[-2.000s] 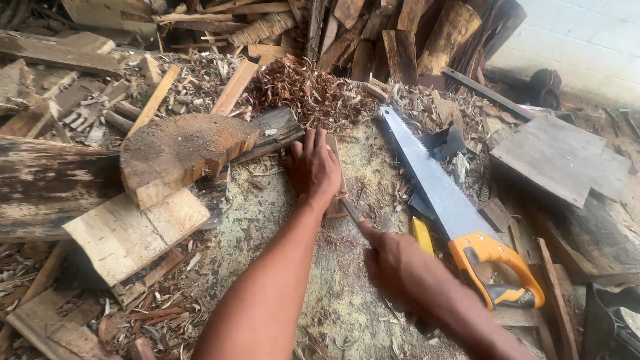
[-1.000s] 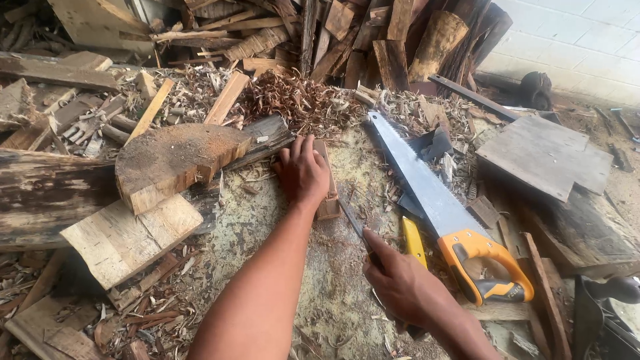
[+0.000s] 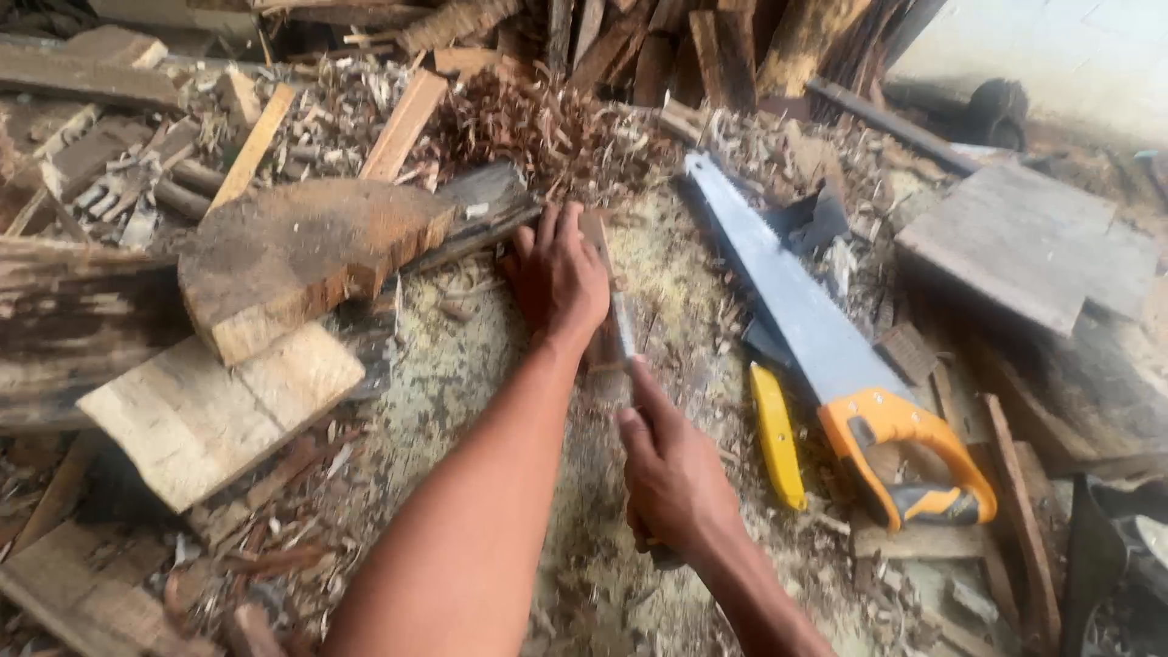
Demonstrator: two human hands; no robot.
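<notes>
My left hand presses on a small reddish-brown wooden block, its fingers around the block's far part. My right hand grips a tool with a narrow metal blade; the handle's dark end shows below the fist. The blade lies along the block's right side, close to my left wrist; whether it is a knife or a chisel I cannot tell. To the right lie a yellow utility knife and a handsaw with an orange and black handle.
A half-round wood slab rests over a pale block on the left. Wood shavings are heaped at the back, before stacked firewood. A flat grey board sits at the right. The worn work surface carries scattered chips.
My right hand, with the blade, has moved in toward the block since one second ago, when the blade stood out to its right. My left hand stays on the block.
</notes>
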